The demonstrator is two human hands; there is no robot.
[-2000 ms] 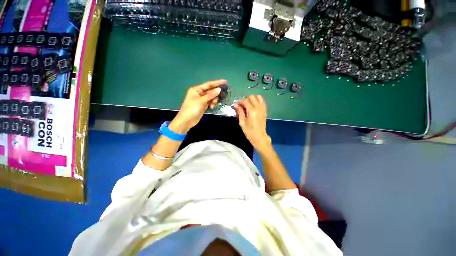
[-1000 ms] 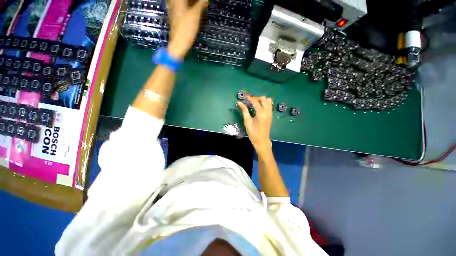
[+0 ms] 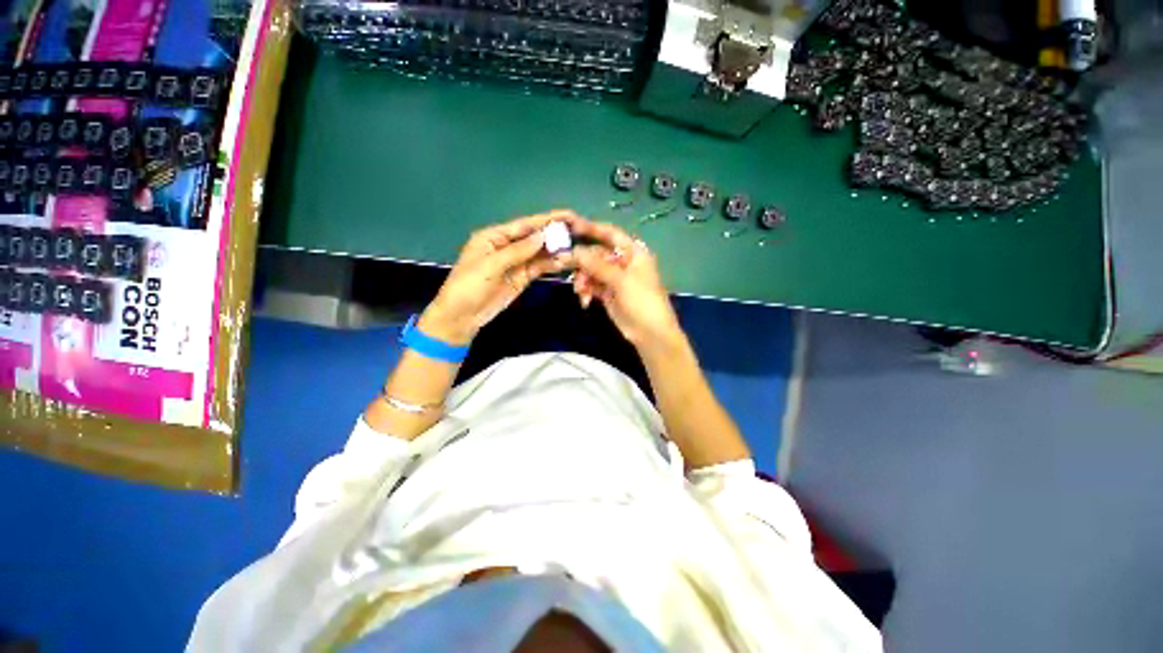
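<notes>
My left hand (image 3: 491, 274) and my right hand (image 3: 625, 281) meet at the bench's near edge. Between their fingertips is a small part (image 3: 557, 236) with a bright white face; it is too small to tell more. My left fingers and thumb grip it, and my right fingertips touch its right side. Beyond my hands, several small dark round housings (image 3: 700, 195) with thin leads stand spaced apart in a row on the green mat (image 3: 472, 153).
A silver-white box (image 3: 714, 64) with a metal mechanism stands at the far side. Piled dark modules (image 3: 957, 121) lie to its right, ribbed clear trays (image 3: 485, 45) to its left. A printed carton (image 3: 172, 274) with module strips (image 3: 58, 293) is at the left.
My left hand has come back from the far trays to the near edge and now holds a small part. My right hand has left the housings and joined it. The row shows one more housing at its left end.
</notes>
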